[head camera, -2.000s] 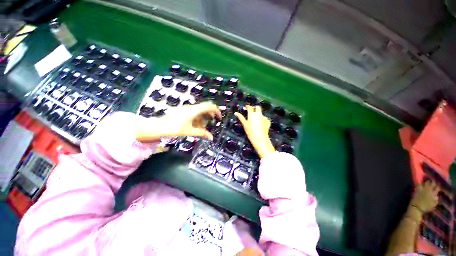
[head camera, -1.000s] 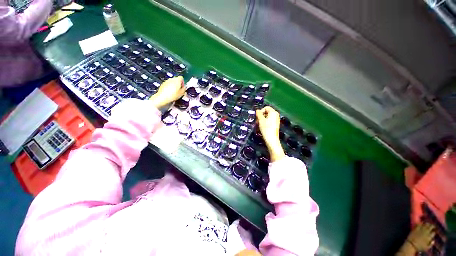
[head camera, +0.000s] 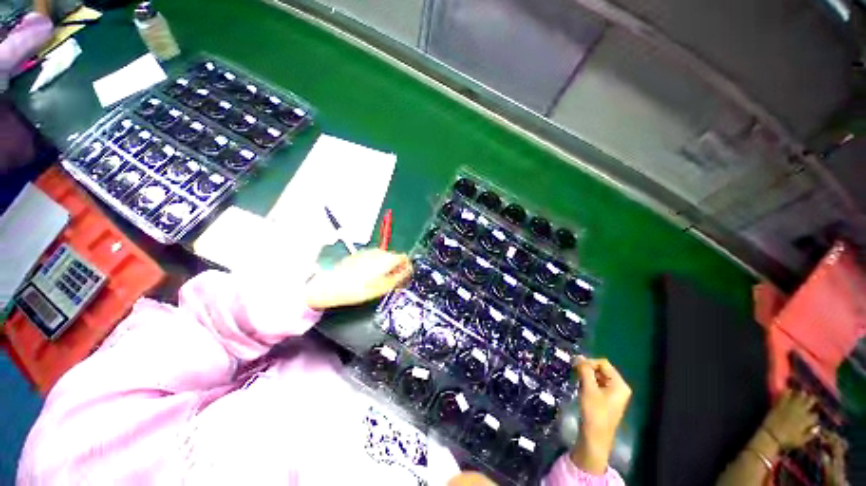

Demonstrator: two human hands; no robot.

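A clear blister tray [head camera: 503,281] of round black units with small white labels lies in front of me. It overlaps another tray of black units [head camera: 451,406], whose rows show beyond its near and far edges. My left hand [head camera: 361,278] holds the upper tray's left edge, with the fingertips at the rim. My right hand [head camera: 603,403] pinches its right edge near the front corner. The exact grip of both hands is partly hidden by the fingers.
White paper [head camera: 356,176], a dark pen [head camera: 332,220] and a red pen [head camera: 386,230] lie left of the trays. Further left are another filled tray [head camera: 228,119], a bottle [head camera: 157,34] and a calculator [head camera: 59,289] on a red-orange bin. Black mat [head camera: 707,380] and another person's hand [head camera: 790,422] are right.
The upper tray has moved right and towards me, held between both hands. The white paper and two pens it covered now show. The view has shifted slightly.
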